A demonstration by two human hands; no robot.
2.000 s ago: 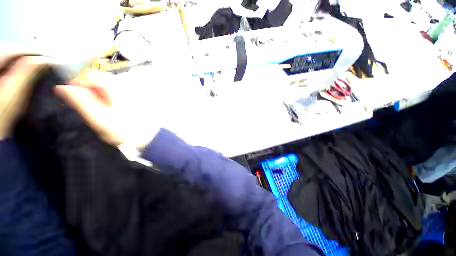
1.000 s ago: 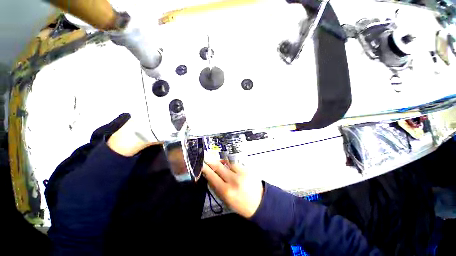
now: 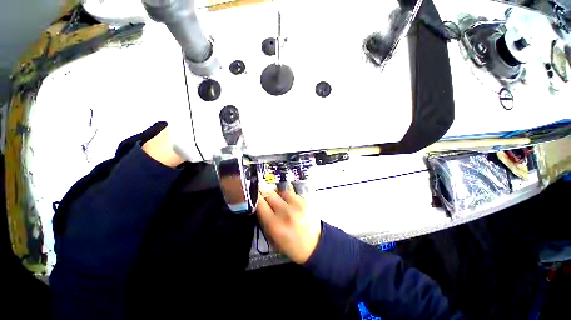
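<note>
The white sewing machine head [image 3: 350, 119] fills the upper middle, seen from close above. Black cloth [image 3: 188, 231] lies under its left end and hangs over the table's front edge. My right hand [image 3: 289, 224] is at the needle area, fingers bent and fingertips close to the small metal parts [image 3: 285, 175]; whether it grips cloth is hidden. My left hand [image 3: 164, 149] shows only as a patch of skin near the wrist at the machine's left end; its fingers are hidden behind the machine and dark cloth.
The white table's left edge [image 3: 19, 162] is worn and yellow-taped. A grey tube [image 3: 188, 37] rises from the machine head. A wide black strap [image 3: 432, 87] hangs over it. A clear plastic bag [image 3: 479, 181] lies at the right. A bit of blue crate [image 3: 366, 311] shows below.
From the raised cloth at the left, both hands have come to the machine, now seen much closer. Over the last second the right hand stays at the needle area; less of the left hand shows.
</note>
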